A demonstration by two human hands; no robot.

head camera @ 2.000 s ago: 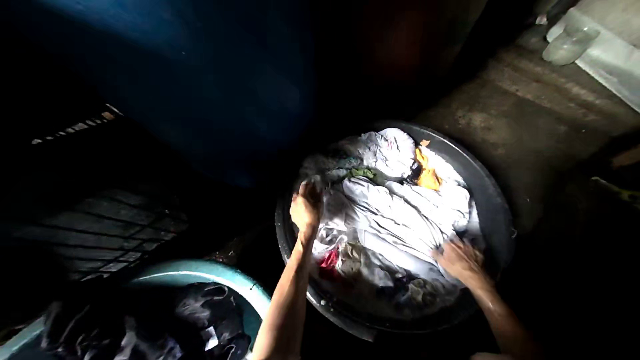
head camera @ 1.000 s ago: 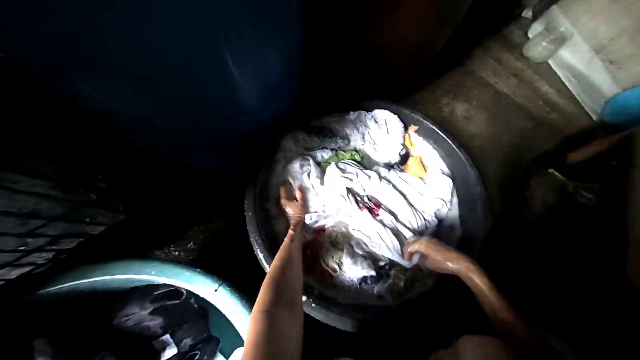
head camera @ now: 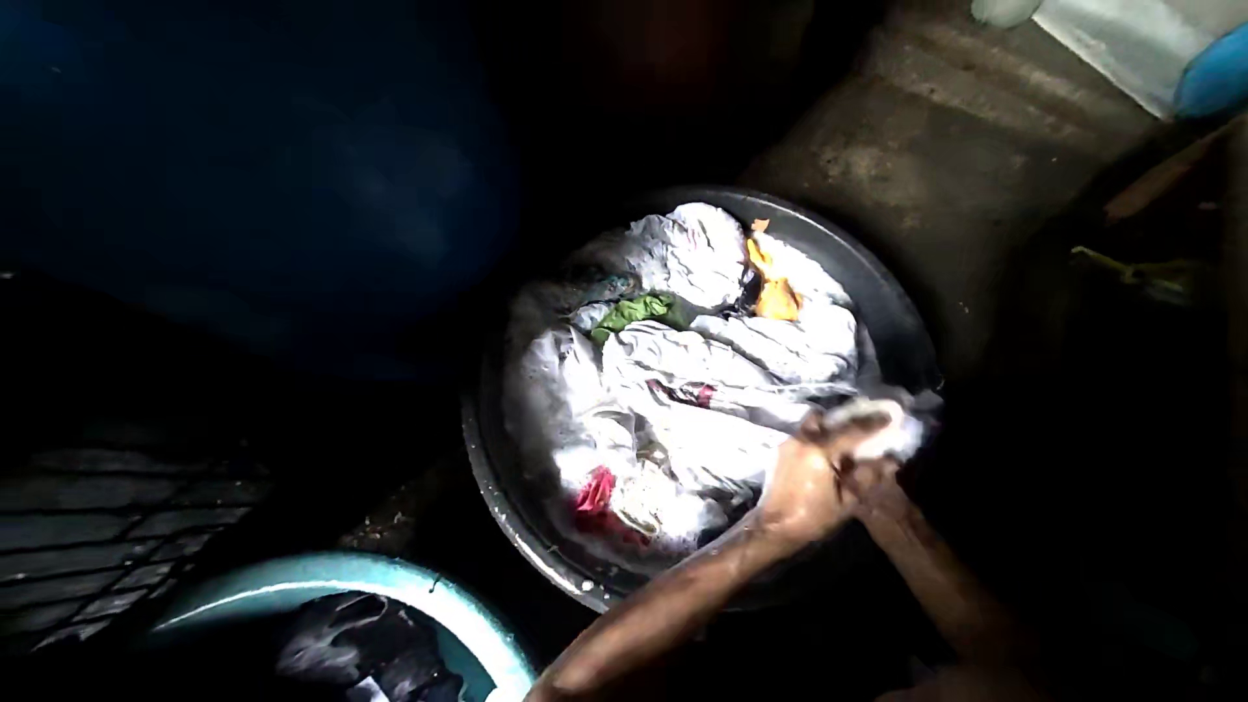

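Observation:
A round dark basin holds wet, sudsy laundry: white cloth, a green piece, an orange piece and a red piece. My left hand and my right hand are close together over the basin's right side. Both are closed on a bunched part of the white cloth, blurred by motion. The fingers of my right hand are partly hidden behind the left.
A teal tub with dark clothes stands at the lower left, near the basin. A dark grid lies at the far left. At the upper right are a concrete floor, a pale sheet and a blue object.
My left hand has moved right, from the basin's left side to beside my right hand, and now grips cloth too. The bunched cloth is raised at the right side.

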